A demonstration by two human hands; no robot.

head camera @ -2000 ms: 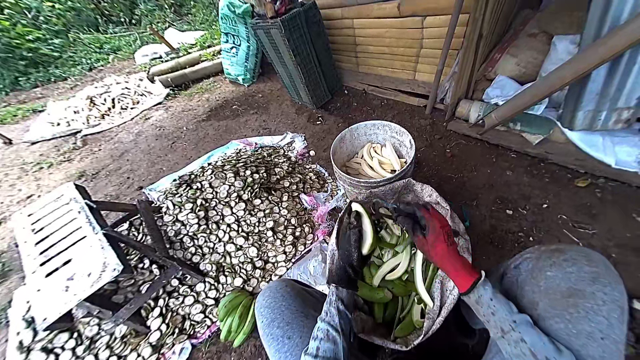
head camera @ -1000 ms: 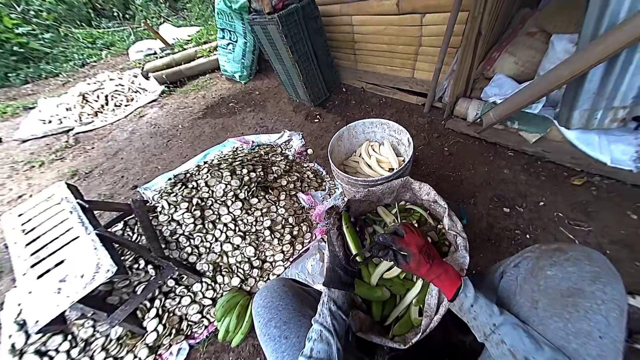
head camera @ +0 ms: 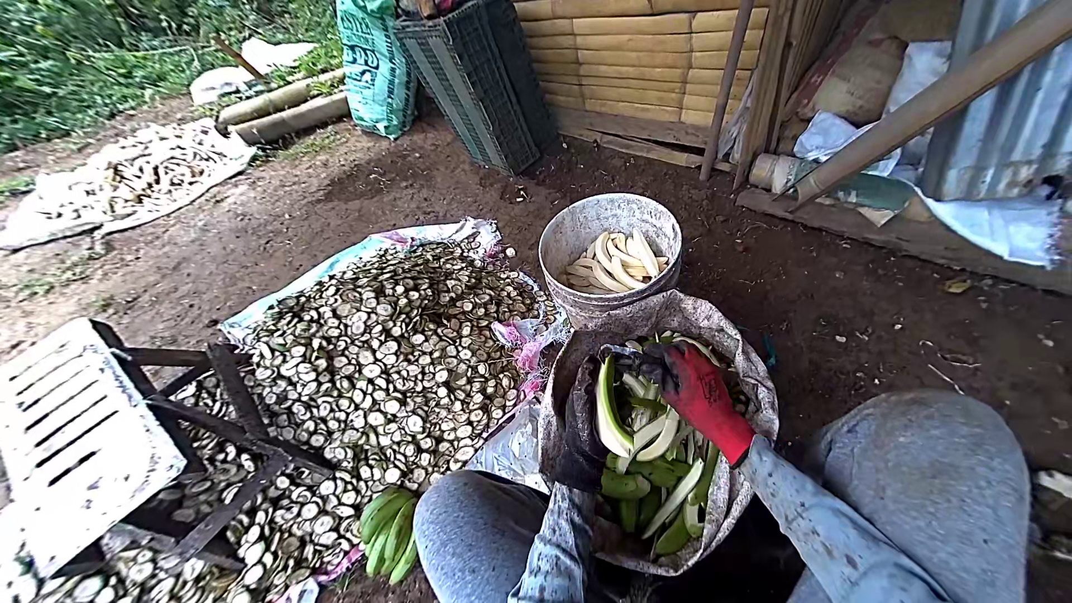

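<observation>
My left hand (head camera: 584,427), in a dark glove, holds a partly peeled green banana (head camera: 611,410) over a sack with rolled-down sides (head camera: 758,394) between my knees. My right hand (head camera: 691,389), in a red and black glove, is closed on a small tool (head camera: 621,350) at the banana's upper end; the tool's kind is unclear. Green peels and green bananas (head camera: 662,473) fill the sack below both hands. Just beyond the sack stands a dirty white bucket (head camera: 610,205) holding peeled bananas (head camera: 615,261).
Sliced bananas (head camera: 385,360) lie heaped on a sheet at the left, beside a slatted stool (head camera: 75,435) and a green banana bunch (head camera: 389,532). Behind stand a woven basket (head camera: 469,84) and a green sack (head camera: 377,67). A pole (head camera: 930,105) slants at the right.
The banana at my left hand now shows a pale peeled side, where a second ago it looked green. My right hand has shifted slightly over the sack.
</observation>
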